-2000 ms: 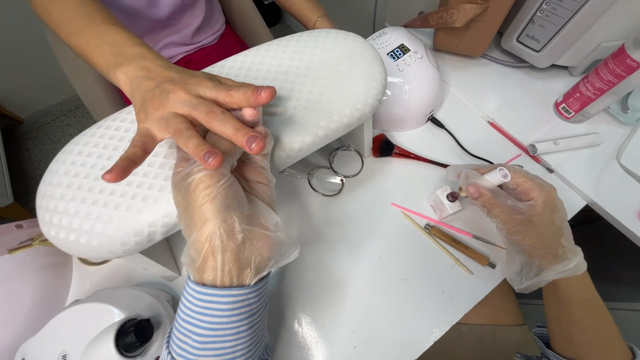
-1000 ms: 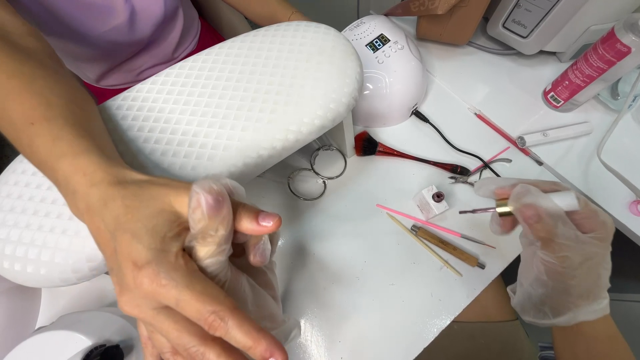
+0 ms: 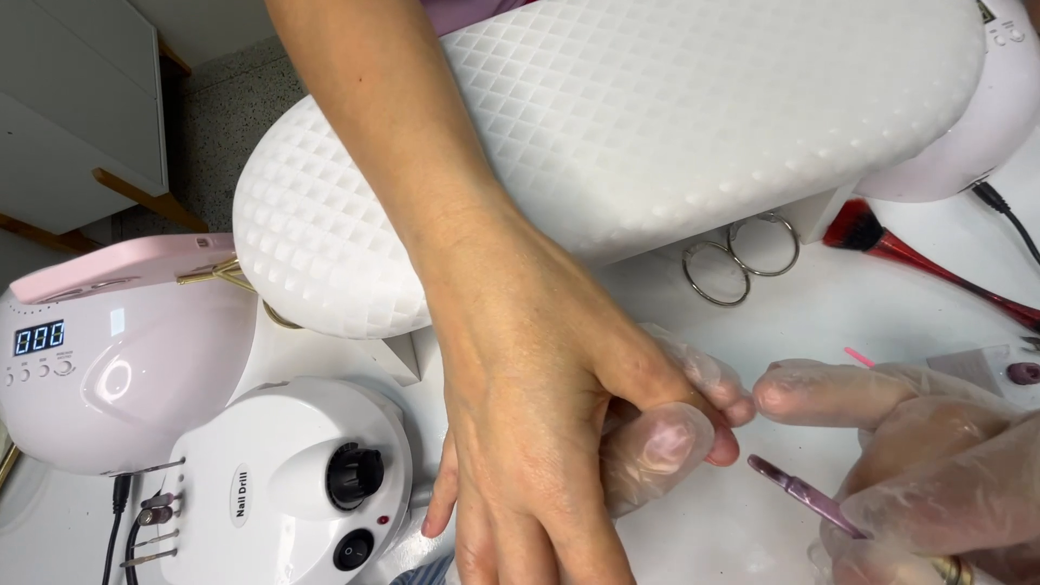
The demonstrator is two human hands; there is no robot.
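Note:
My left hand (image 3: 662, 455), in a clear plastic glove, grips the thumb of another person's hand (image 3: 528, 382); most of my palm is hidden beneath that hand. At the lower right, my gloved right hand (image 3: 934, 471) holds a nail polish brush (image 3: 808, 496) with mauve polish on its bristles. The brush tip is just right of the gripped thumb and does not touch it. The open polish bottle (image 3: 1022, 374) stands at the right edge, partly cut off.
A white quilted armrest (image 3: 691, 122) spans the top. Two metal rings (image 3: 715, 274) and a red-handled brush (image 3: 934, 268) lie beside it. At left are a nail lamp (image 3: 130, 357) and a nail drill unit (image 3: 284, 479); another lamp (image 3: 959, 146) is at upper right.
The polish brush, over the table near the bottle a second ago, is now close to the other person's thumb. The view has shifted left and nearer.

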